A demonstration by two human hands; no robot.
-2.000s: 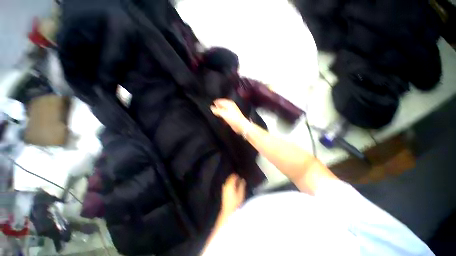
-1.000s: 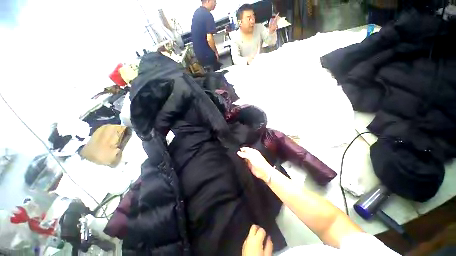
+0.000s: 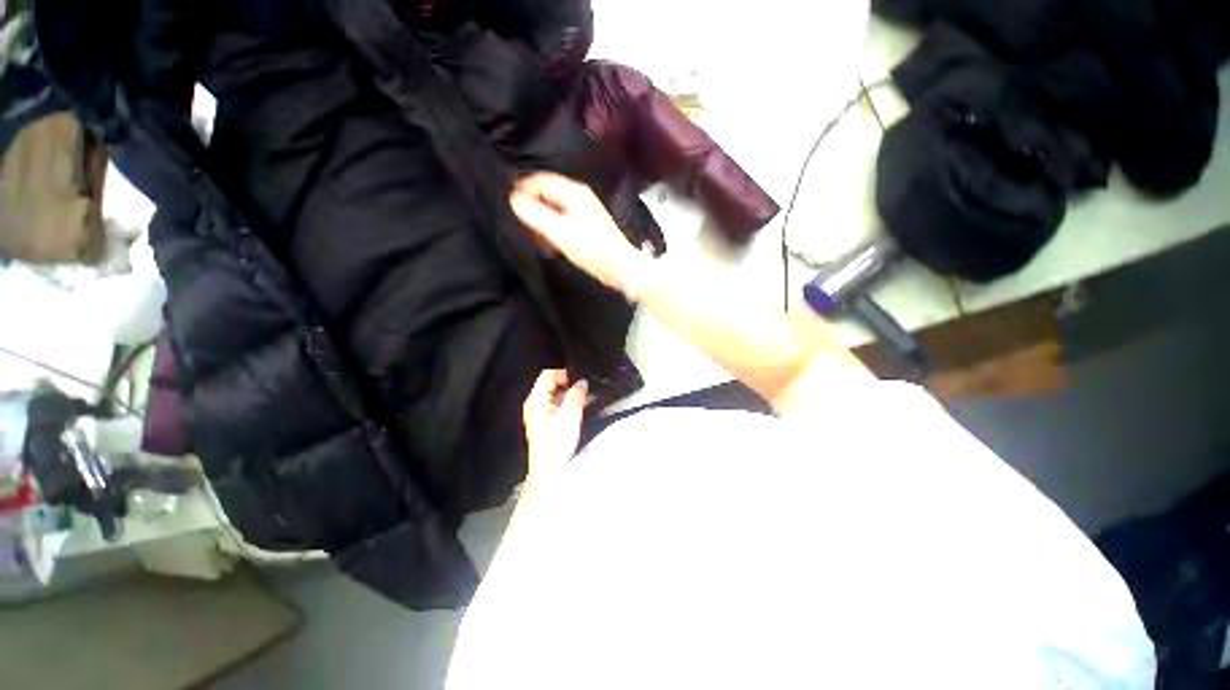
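A black puffer coat [image 3: 418, 290] lies opened out before me, its smooth lining up and its quilted front with small shiny dots folded out on the left. My right hand [image 3: 573, 232] is closed on the long black front strip at the coat's right edge. My left hand [image 3: 550, 415] is lower, near the hem corner, its fingertips pinching the coat's edge. No tool can be made out in either hand. A burgundy sleeve [image 3: 675, 148] shows from under the coat at the upper right.
A purple-and-grey hair dryer [image 3: 863, 290] with a black cord lies at the right table edge. Beyond it is a pile of black coats [image 3: 978, 175]. White fabric [image 3: 755, 54] is behind. A brown bundle [image 3: 51, 189] and a black-and-metal device [image 3: 84, 472] are on the left.
The view has tipped down, so the people across the table are out of the picture. Both hands remain at the coat's right edge.
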